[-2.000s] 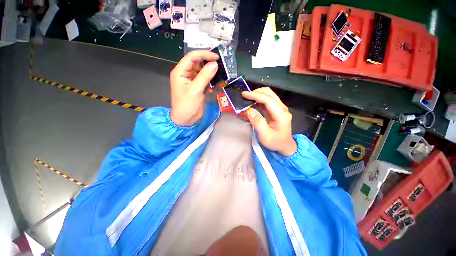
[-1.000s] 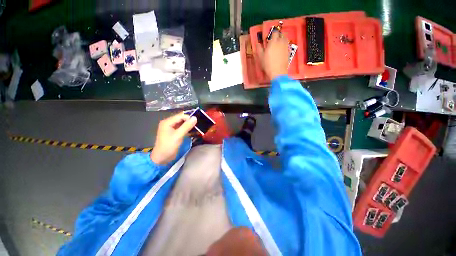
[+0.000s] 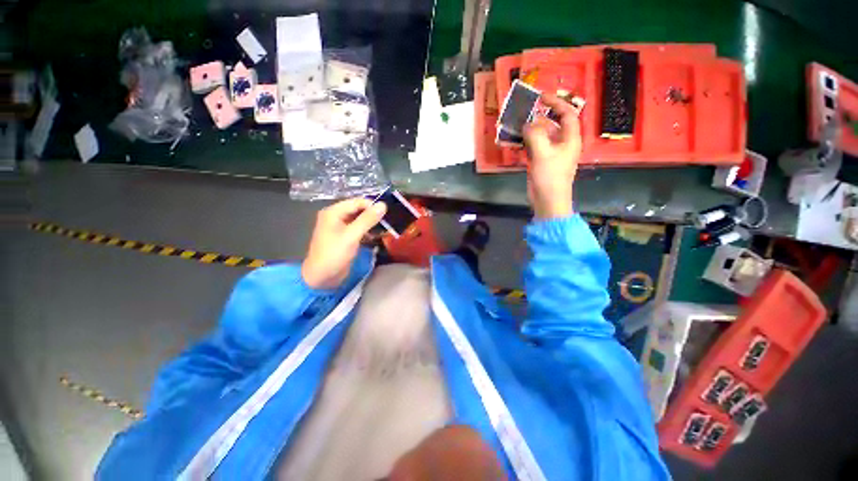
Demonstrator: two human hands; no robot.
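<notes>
My left hand [image 3: 341, 237] pinches a small dark square display module [image 3: 397, 212] with white edges by its left side, held above my lap in front of the bench edge. My right hand [image 3: 555, 141] is raised over the left end of the stacked red trays [image 3: 729, 113]. It pinches a grey-faced display module [image 3: 517, 111] with a white edge between thumb and fingers. A white piece behind my right fingers is partly hidden. A black dotted strip [image 3: 618, 92] lies in the top tray.
Pinkish-white housings [image 3: 222, 108] and clear bags [image 3: 315, 174] lie on the bench at left, near white sheets [image 3: 446, 133]. A tilted red tray [image 3: 781, 310] with several boards stands low right. A red stool [image 3: 414, 246] is below the bench edge.
My right hand moved from my lap to the trays, then lifted a display module a little. My left hand holds its module slightly lower and further left than two seconds ago. The view has shifted.
</notes>
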